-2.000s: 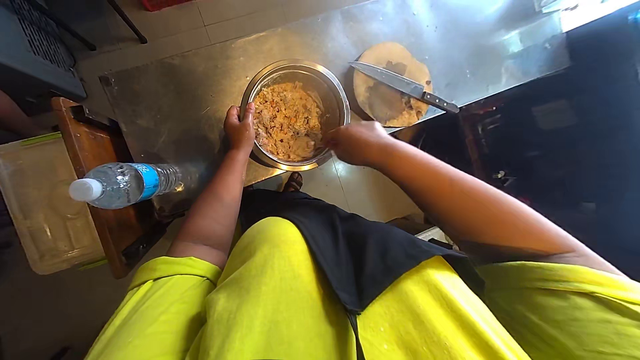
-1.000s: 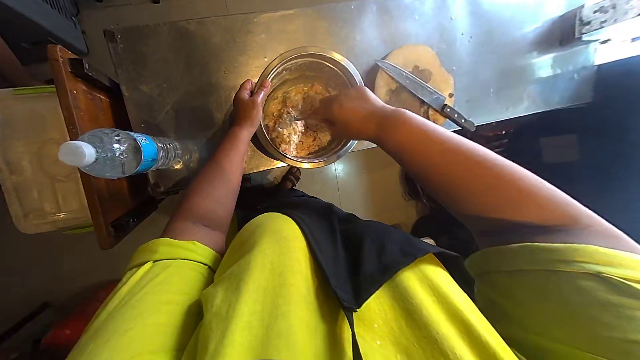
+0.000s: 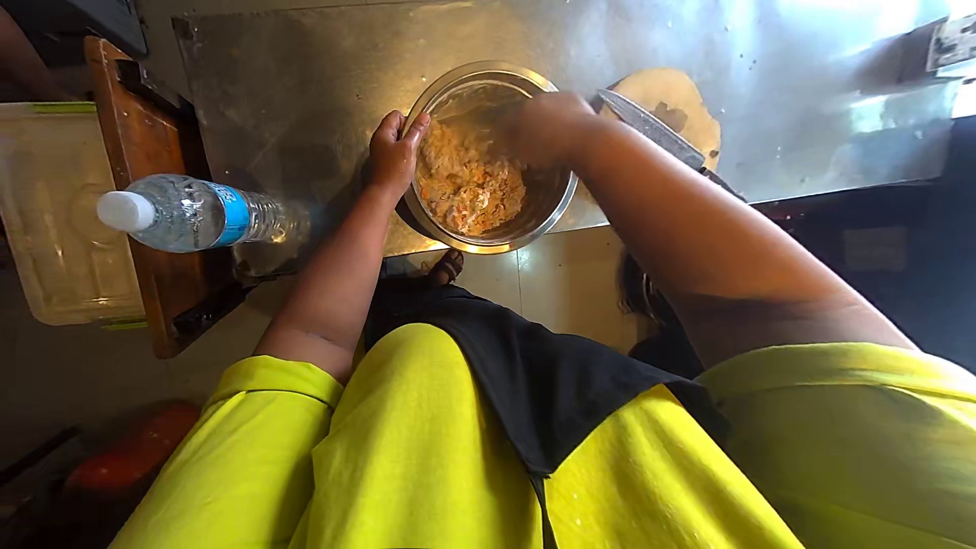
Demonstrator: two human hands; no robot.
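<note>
A stainless steel bowl (image 3: 562,200) stands at the table's near edge, holding a moist orange-brown food mixture (image 3: 473,191) with paler lumps. My left hand (image 3: 396,152) grips the bowl's left rim, thumb on top. Over the right side of the bowl's inside is my right hand (image 3: 545,130), blurred by motion; its fingers are hidden or smeared, and whether it holds anything cannot be told. Right of the bowl, a kitchen knife (image 3: 648,126) lies across a round wooden board (image 3: 698,114), its handle partly behind my right forearm.
The metal table (image 3: 282,84) spans the top. A capped plastic water bottle (image 3: 179,213) stands at the left, by a brown wooden piece of furniture (image 3: 130,152) and a clear plastic box (image 3: 61,221). A sandaled foot (image 3: 448,265) shows below the bowl.
My right hand has gone from the bowl's lower right rim into the bowl, then toward its upper right. The mixture has shifted and shows pale lumps. My left hand still holds the rim.
</note>
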